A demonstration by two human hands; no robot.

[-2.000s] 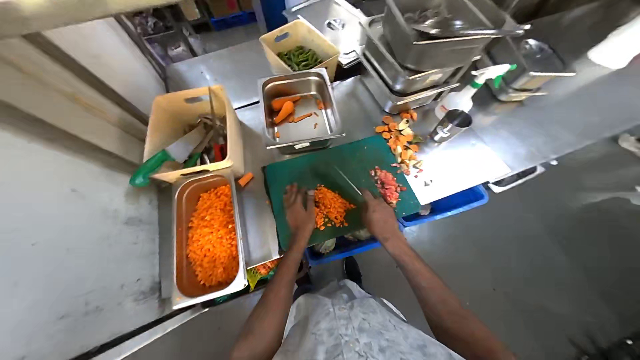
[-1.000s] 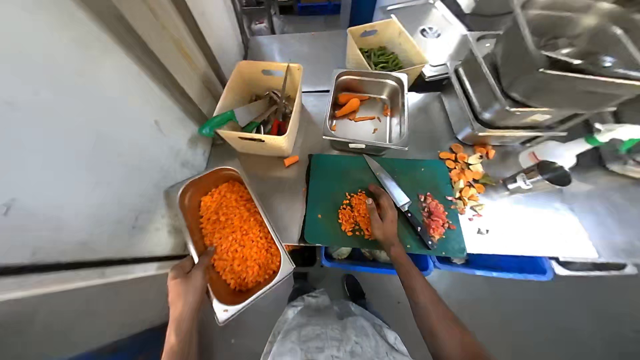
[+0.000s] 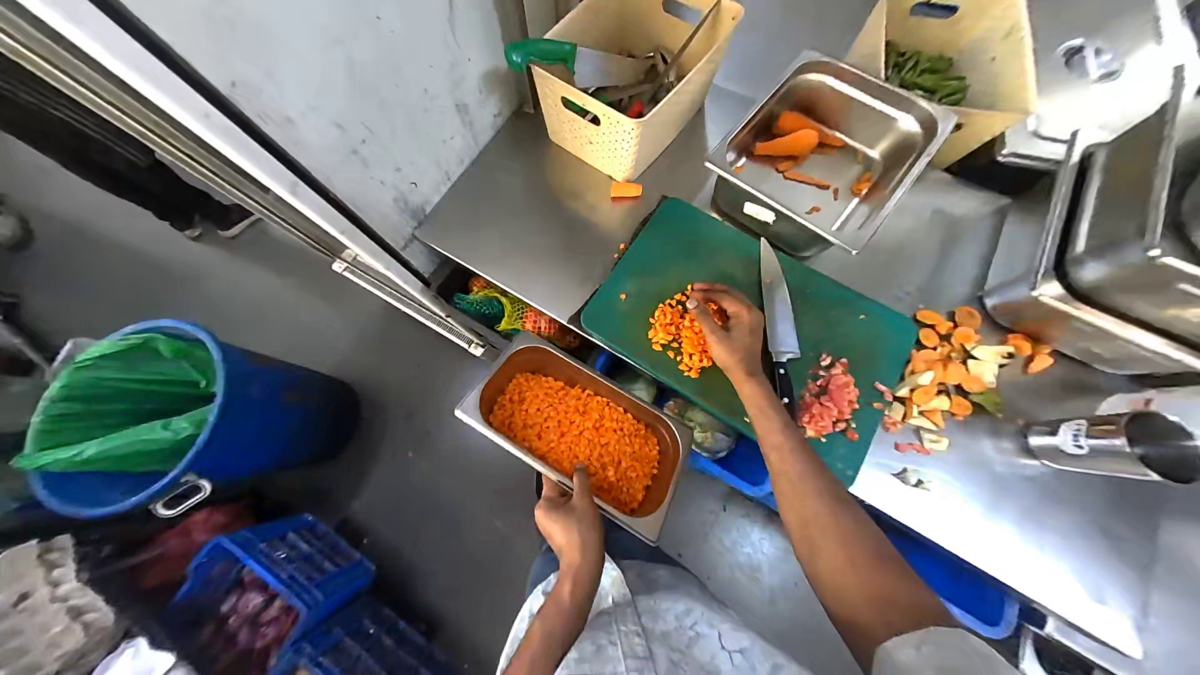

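Note:
My left hand (image 3: 570,520) grips the near rim of a steel pan (image 3: 473,412) full of diced carrot (image 3: 577,436), held off the counter at its front edge. On the green cutting board (image 3: 637,272), my right hand (image 3: 729,333) is at a small pile of diced carrot (image 3: 680,333), fingertips touching it. A chef's knife (image 3: 778,305) with a black handle lies on the board just right of that hand, its handle partly behind my forearm. Beside the handle is a heap of chopped pinkish-red pieces (image 3: 829,398). Whether the right fingers hold any carrot is unclear.
Behind the board stand a steel pan with carrots (image 3: 923,155) and a cream basket of tools (image 3: 600,141). Carrot slices (image 3: 956,366), a steel cup (image 3: 1087,445) and stacked steel pans (image 3: 1116,281) are at right. A blue bin (image 3: 272,403) stands on the floor at left.
Two seconds ago the pan of diced carrot stood on the counter and both hands were at the board. My left hand has since taken the pan and moved it towards the board. The view has turned left.

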